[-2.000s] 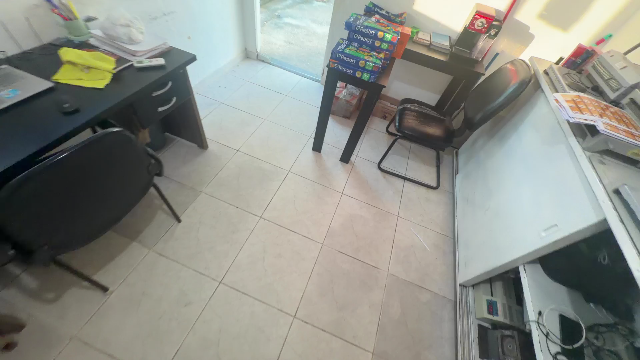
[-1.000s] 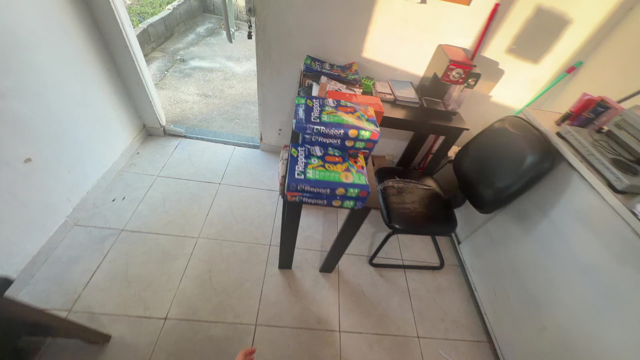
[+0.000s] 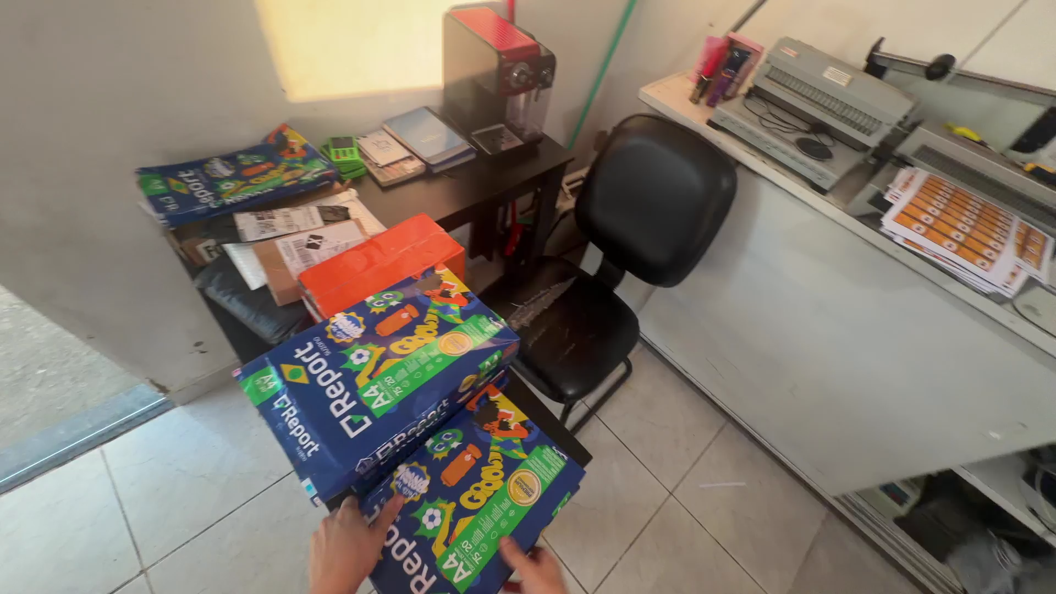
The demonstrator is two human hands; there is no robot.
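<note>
Two stacks of Report A4 paper reams stand on a dark table. My left hand (image 3: 353,536) touches the left edge of the nearer paper ream (image 3: 470,503), its thumb on top near the printed patch. At that ream's right side rests my right hand (image 3: 532,568), thumb on the top face and fingers hidden below. Whether the ream's weight is in my hands cannot be told. Just beyond and touching it lies the farther stack of paper reams (image 3: 379,371), with an orange box (image 3: 384,260) behind. Another Report pack (image 3: 239,173) lies at the back left.
A black chair (image 3: 660,198) stands right of the table. The dark side table (image 3: 487,186) holds a coffee machine (image 3: 495,74), notebooks (image 3: 429,136) and parcels (image 3: 305,247). Along the right runs a white counter (image 3: 792,202) with a binding machine (image 3: 825,99) and printed sheets (image 3: 965,223). A doorway is at left.
The view has moved from across the room to close above the paper reams. Both my hands have come onto the nearer ream; one second ago only a fingertip showed at the bottom edge.
</note>
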